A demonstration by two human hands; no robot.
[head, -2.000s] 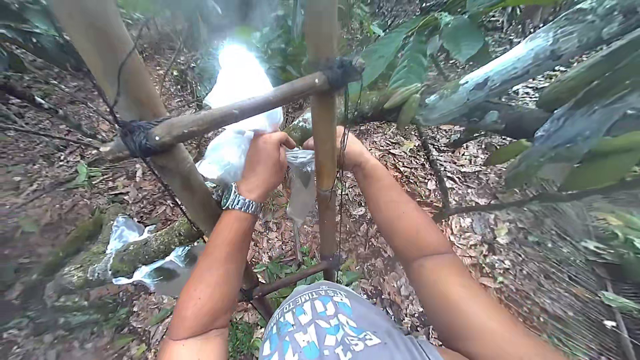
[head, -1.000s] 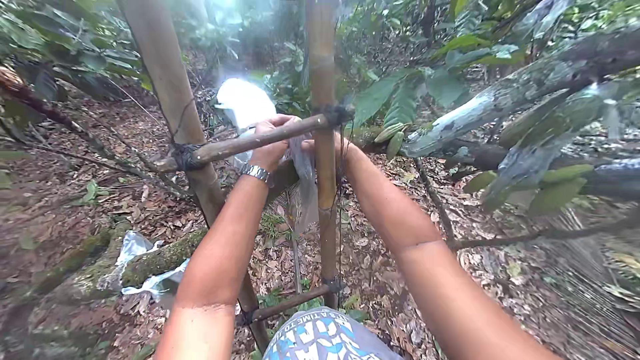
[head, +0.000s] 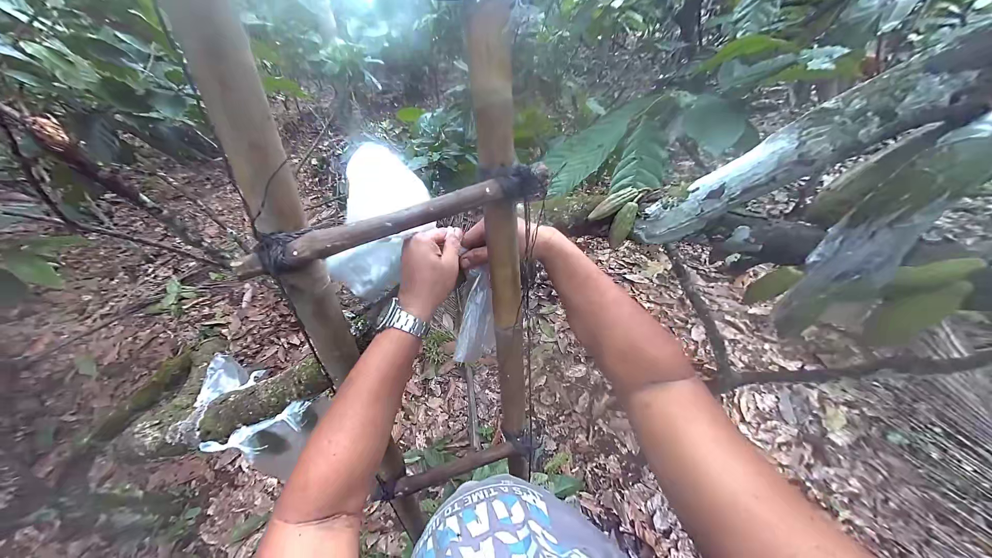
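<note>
Below a lashed wooden rung (head: 403, 219) of a bamboo ladder, my left hand (head: 428, 267), with a metal watch (head: 403, 319) at its wrist, pinches thin clear plastic. My right hand (head: 496, 240) reaches behind the ladder's right pole (head: 505, 294), its fingertips meeting the left ones on the plastic. A clear plastic bag (head: 476, 318) hangs down beneath the fingers, left of that pole. Just left of my left hand a white plastic bag (head: 380, 190) shows above and below the rung. What it is fixed to is hidden.
The ladder's left pole (head: 256, 147) leans beside my left forearm. A lower rung (head: 453, 470) crosses near my shirt. A pale branch (head: 775, 155) and leaves with clear plastic (head: 860, 248) stand at right. Torn plastic (head: 225, 380) lies on a mossy branch (head: 263, 399) at lower left, over leaf litter.
Both hands stay together below the upper rung, and their fingers have shifted on the plastic. The clear bag hangs more plainly in sight than one second ago.
</note>
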